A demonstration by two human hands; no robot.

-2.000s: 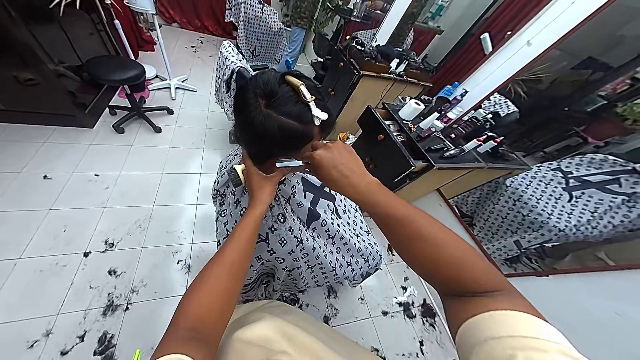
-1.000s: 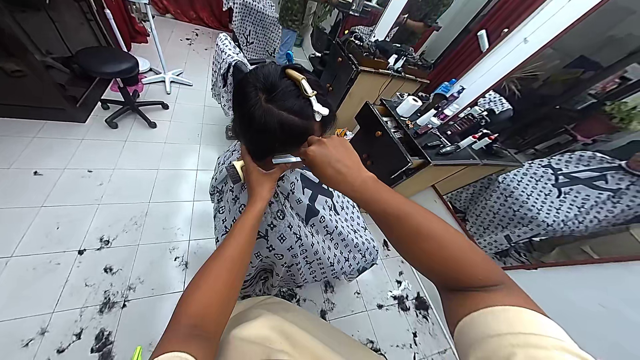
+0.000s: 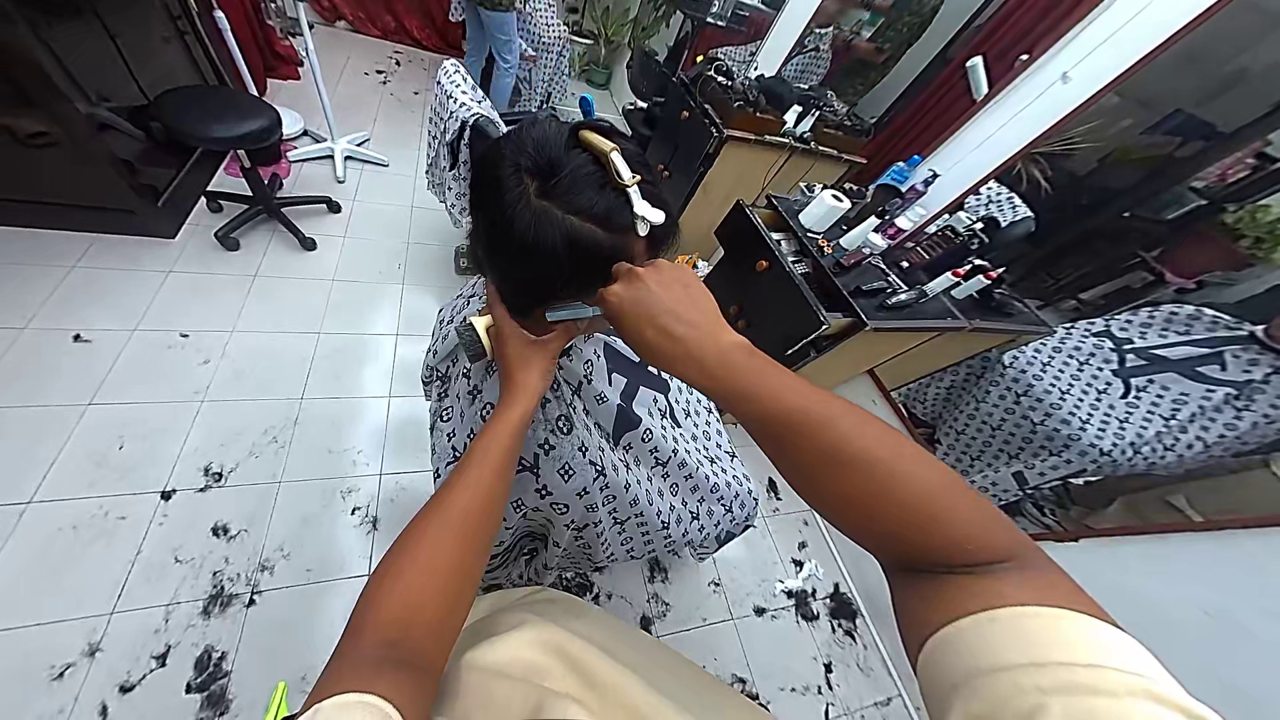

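A seated person with dark hair [image 3: 540,200] wears a patterned barber cape [image 3: 600,460]. Hair clips [image 3: 615,175] hold the hair up at the crown. My right hand [image 3: 660,305] grips a straight razor, whose blade [image 3: 573,313] lies against the nape below the hairline; its handle is hidden in my fingers. My left hand [image 3: 525,345] rests at the neck left of the blade and holds a neck duster brush [image 3: 476,338], its dark bristles pointing left.
A black wheeled stool [image 3: 220,120] stands at the upper left. Right of the person, a counter [image 3: 900,300] with an open drawer [image 3: 785,270] carries bottles and a paper roll [image 3: 824,210]. Cut hair [image 3: 210,670] litters the tiled floor. Another person [image 3: 490,45] stands behind.
Both hands stay at the nape with the razor and brush, shifting only slightly. The person's head and the cape look nearly unchanged.
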